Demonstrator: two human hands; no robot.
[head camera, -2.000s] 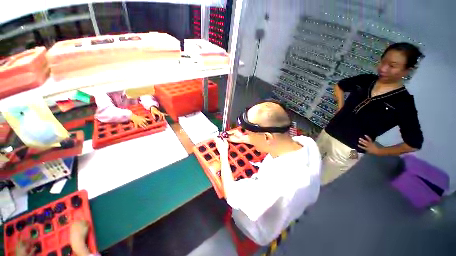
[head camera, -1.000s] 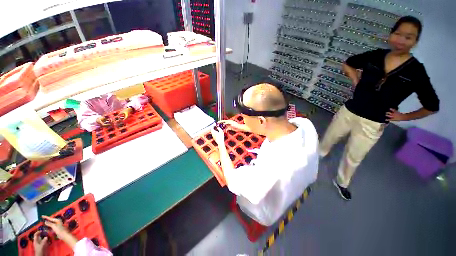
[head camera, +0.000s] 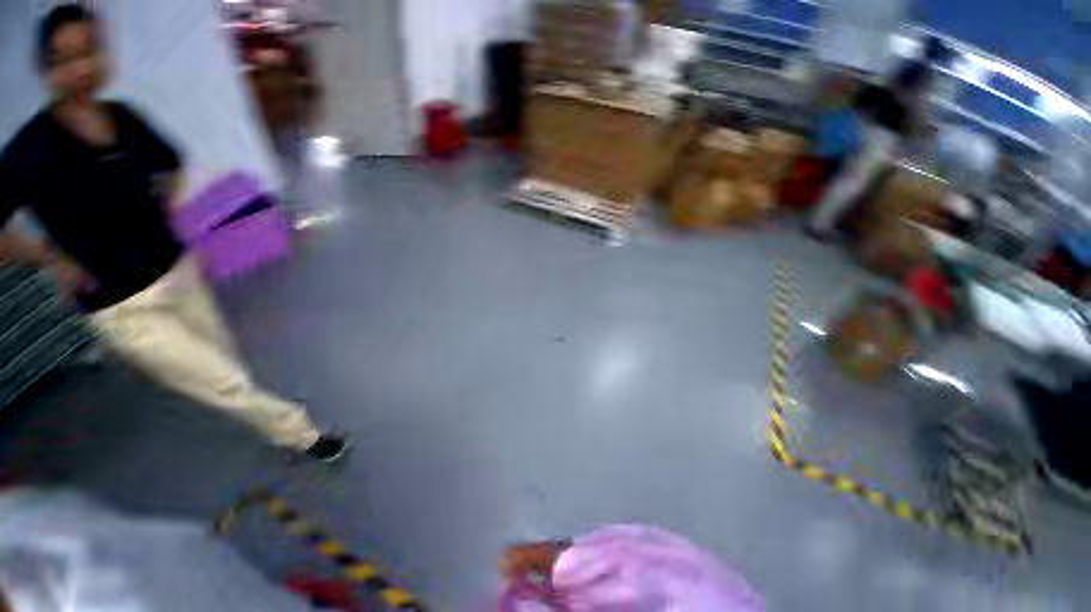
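I cannot make out either of my hands. Nearest me at the bottom edge is a blurred, rounded pink garment (head camera: 652, 576) with a small brown patch at its left. I cannot tell which body part it covers or whose it is. No work piece shows. Grey floor (head camera: 574, 359) fills the middle.
A person (head camera: 144, 227) in black top and beige trousers stands left, near purple boxes (head camera: 239, 233). White clothing (head camera: 108, 556) shows lower left. Cartons (head camera: 586, 144), a red bin (head camera: 443, 129), yellow-black tape (head camera: 780, 359), another person (head camera: 867, 150) and a round object (head camera: 871, 341) also show.
The view has swung far to the right. The bench, red trays and shelf have left the picture. The standing person has shifted from right to left in the picture, and the pink garment now shows bottom centre.
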